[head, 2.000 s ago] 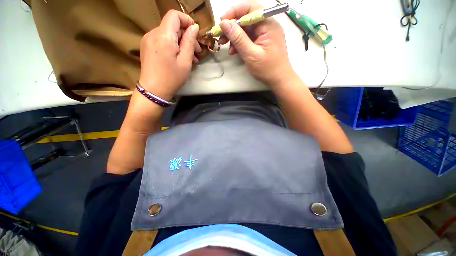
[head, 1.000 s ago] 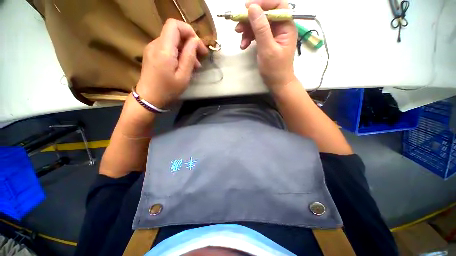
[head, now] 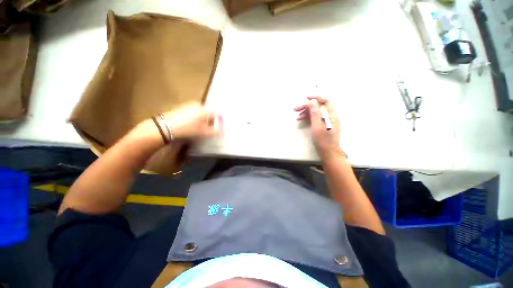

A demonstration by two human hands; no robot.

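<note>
The brown fabric bag [head: 154, 67] lies on the left part of the white tabletop, its near corner at the front edge. My left hand [head: 199, 122] is at the bag's lower right side, strongly blurred; whether its fingers grip the fabric cannot be told. A brown part of the bag shows below my left wrist, over the table's front edge. My right hand [head: 319, 121] is right of the bag, apart from it, closed around the thread burner. The burner's pale rear end [head: 326, 119] sticks out towards me, and its tip is hard to make out.
Thread snips [head: 412, 104] lie to the right. A white power strip [head: 436, 34] with a black adapter [head: 460, 52] is at the back right. More brown fabric lies at far left [head: 16, 73] and back centre [head: 247, 5]. Blue crates [head: 424, 216] stand below the table.
The view now takes in more of the table. The bag has shifted and turned, with its whole right edge showing. My right hand and the burner have moved away from the bag; my left hand is blurred.
</note>
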